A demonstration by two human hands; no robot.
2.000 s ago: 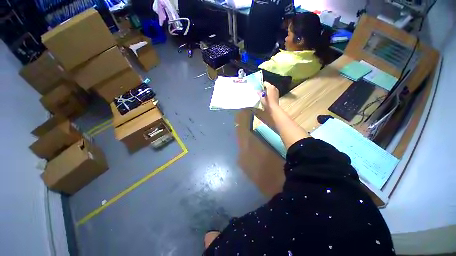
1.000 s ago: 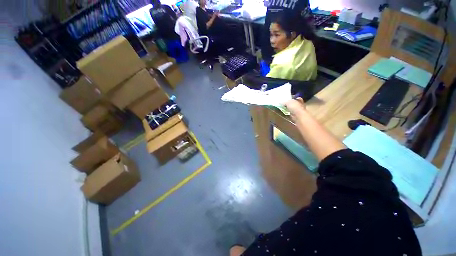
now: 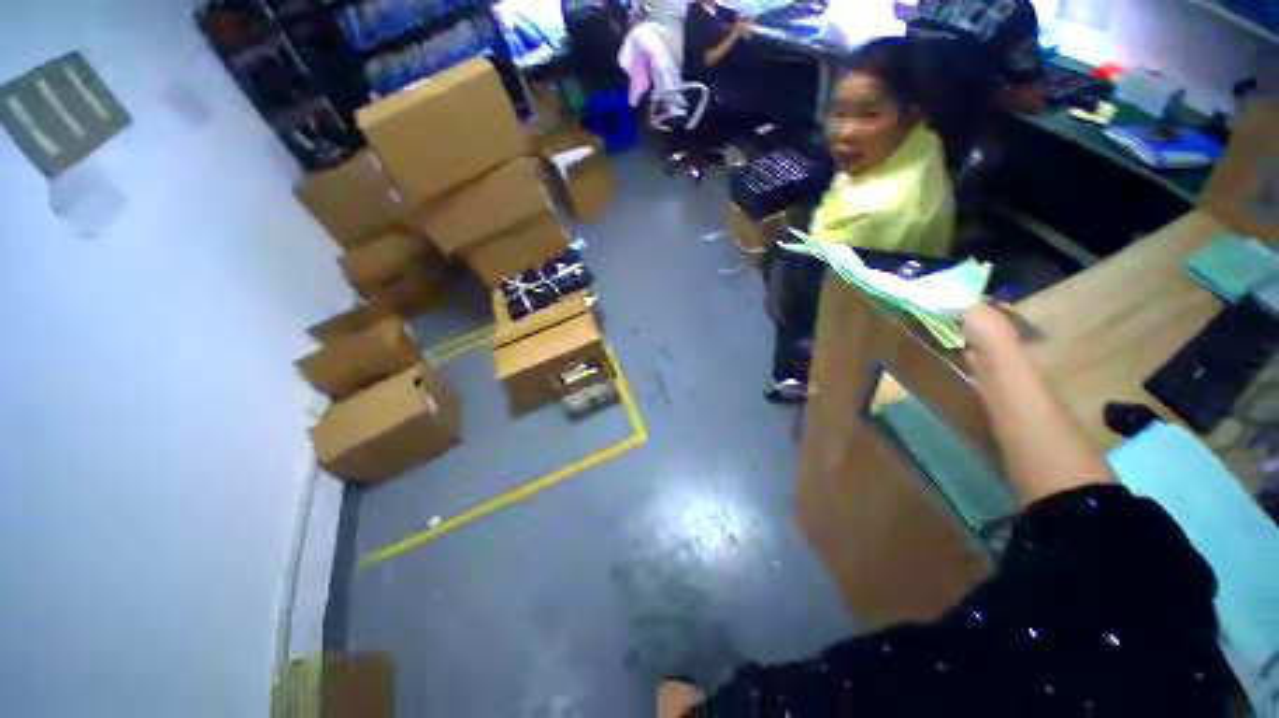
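Note:
My right hand (image 3: 990, 331) is stretched out from the lower right and is shut on the near end of a sheaf of papers (image 3: 898, 288), white and pale green. The sheets are held in the air beyond the desk's near corner, seen nearly edge-on, with their far ends fanned out. A small dark and shiny spot, perhaps the clip, shows on top of them, blurred. A small skin-coloured patch is cut off by the bottom edge; I cannot tell if it is my left hand or a foot.
A person in a yellow top (image 3: 887, 197) sits just beyond the papers, facing me. The wooden desk (image 3: 1087, 330) holds a keyboard (image 3: 1220, 368), a mouse and blue-green forms (image 3: 1192, 491). Cartons (image 3: 446, 129) are stacked at left by a yellow floor line (image 3: 526, 495). Other people are behind.
The view has swung left, so desk and cartons appear farther right. The held papers have tipped from face-up to nearly edge-on. The seated person's face has turned towards me.

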